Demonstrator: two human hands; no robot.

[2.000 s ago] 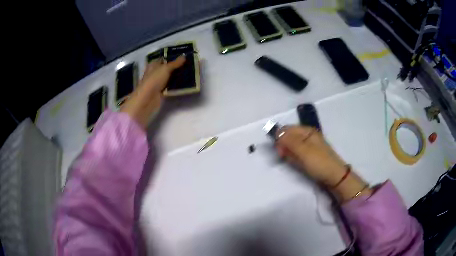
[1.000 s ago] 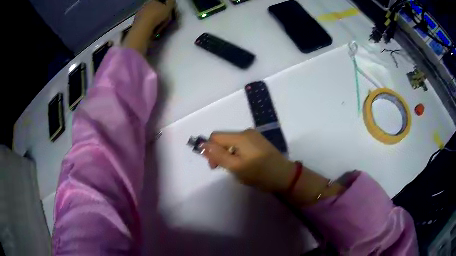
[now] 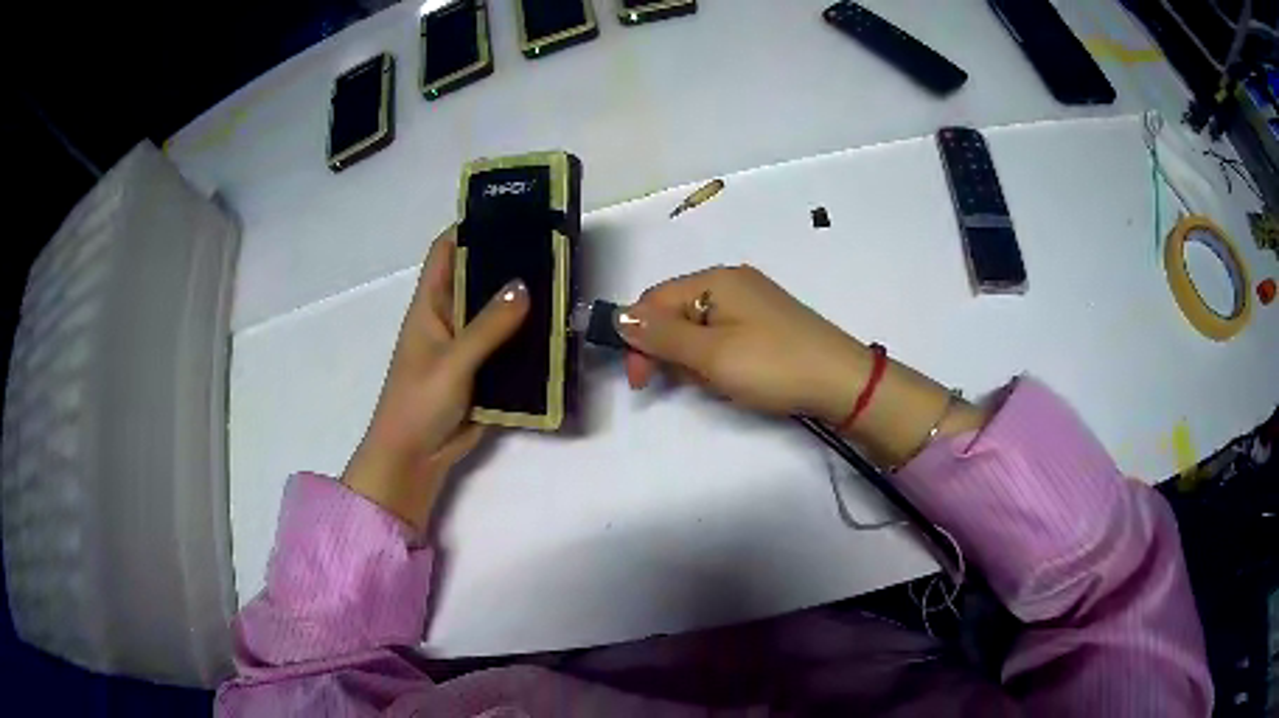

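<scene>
My left hand [image 3: 456,344] holds a black mini projector [image 3: 512,253] with a yellow-beige edge and white lettering, its thumb on the dark top panel. My right hand [image 3: 736,337] grips the dark plug of a black HDMI cable [image 3: 605,324]. The plug's metal tip is at the projector's right side; whether it is inserted cannot be told. The black cord [image 3: 891,491] runs from under my right hand toward the lower right. A small yellow piece with a pointed tip [image 3: 699,197] and a tiny black square [image 3: 821,218] lie on the white surface beyond my hands.
Several similar projectors [image 3: 456,45] stand in a row at the back. Two remotes [image 3: 982,211] [image 3: 895,46] and a black slab [image 3: 1052,49] lie at the right. A masking tape roll [image 3: 1206,278] is at the right edge. A bulky white ribbed block [image 3: 133,421] stands at the left.
My left hand has come back from the row at the back with a projector. The plug in my right hand is now at its side. The camera view has shifted.
</scene>
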